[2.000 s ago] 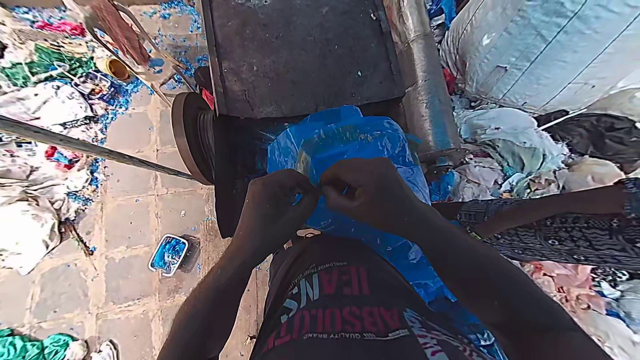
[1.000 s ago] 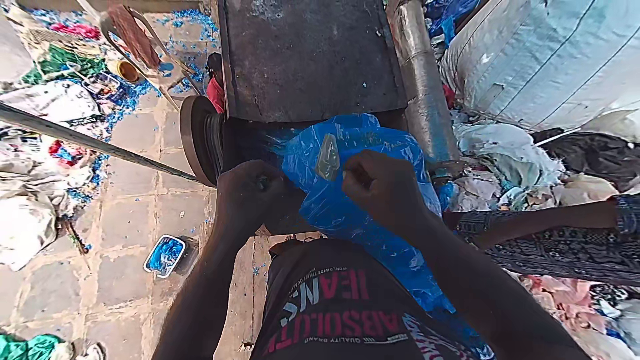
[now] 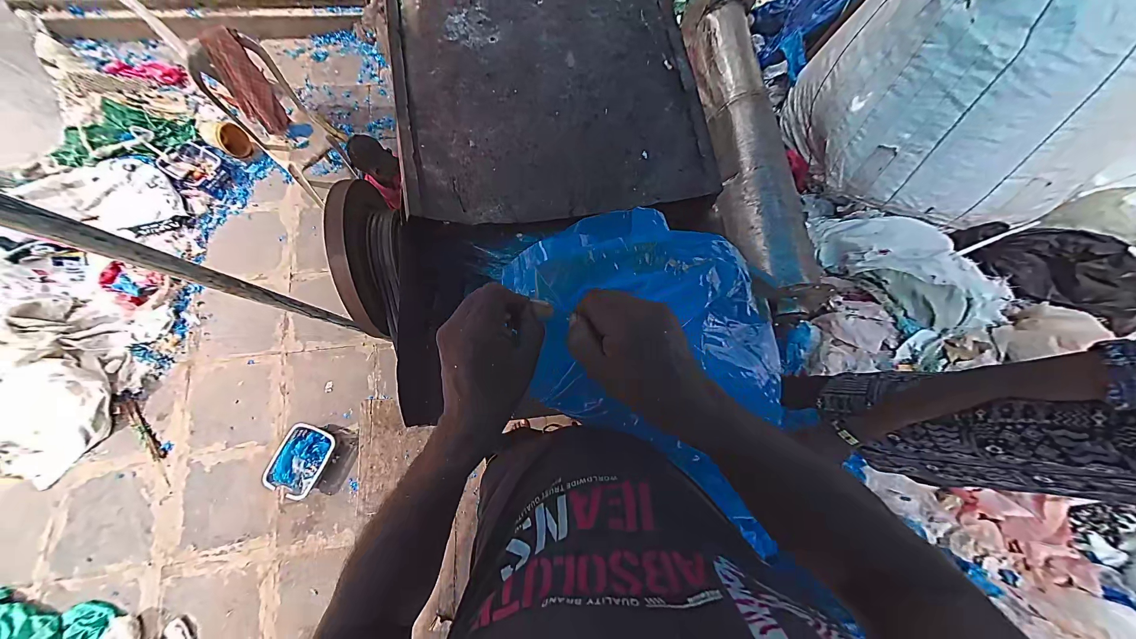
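Blue plastic film (image 3: 657, 275) lies bunched in the dark opening of a metal machine, below its flat metal cover (image 3: 550, 106), and trails down along my right side. My left hand (image 3: 493, 355), fingers curled, is at the left edge of the film. Close to it, with a small gap between, my right hand (image 3: 630, 346) is curled over the film and looks closed on a part of it. What lies inside the fingers of my left hand is hidden.
A belt pulley (image 3: 355, 257) with a long belt (image 3: 177, 262) is on the machine's left. A tray of blue flakes (image 3: 300, 460) stands on the paving. At right are a co-worker's arm (image 3: 985, 388), plastic scraps and a large white sack (image 3: 967, 98). A chair (image 3: 257, 89) is at upper left.
My hands were together two seconds ago, wide apart one second ago, and are close to each other now. A pale patch on the film, visible between them a second ago, no longer shows.
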